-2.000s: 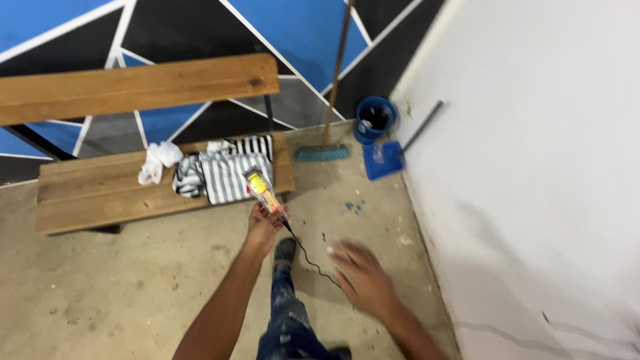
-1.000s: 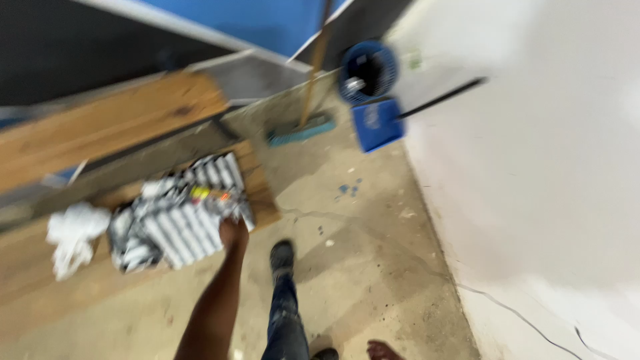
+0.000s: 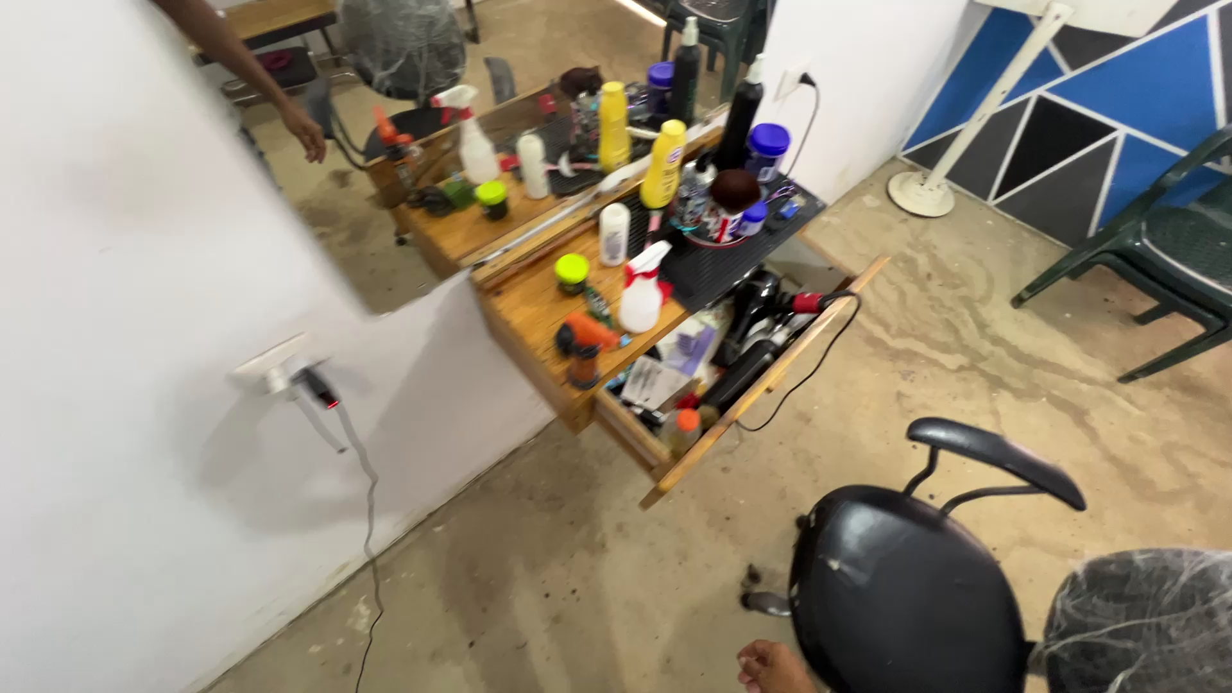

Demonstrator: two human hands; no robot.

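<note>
At the bottom edge, my right hand (image 3: 773,666) is partly in view, its fingers loosely bent and nothing seen in it. It is nearest to the black seat (image 3: 905,587) of an armchair, just left of it. My left hand is out of view. A wooden shelf (image 3: 525,313) under the mirror (image 3: 361,241) bears a white spray bottle with a red trigger (image 3: 641,298), a yellow bottle (image 3: 664,166), an orange-topped bottle (image 3: 585,351) and several jars. Below, an open drawer (image 3: 707,438) holds a black hair dryer (image 3: 751,308) and other items. The mirror reflects an arm and hand.
On the left wall, a plug (image 3: 316,385) sits in a socket, with a cord (image 3: 371,520) hanging down. Another cord (image 3: 818,375) loops from the drawer. A green plastic chair (image 3: 1155,250) and a white stand's round base (image 3: 921,194) are at the right.
The view has swung from the bench to the mirror and shelf. Earlier my left hand held a corded device, then was over the striped cloth on the bench; now that hand is out of view.
</note>
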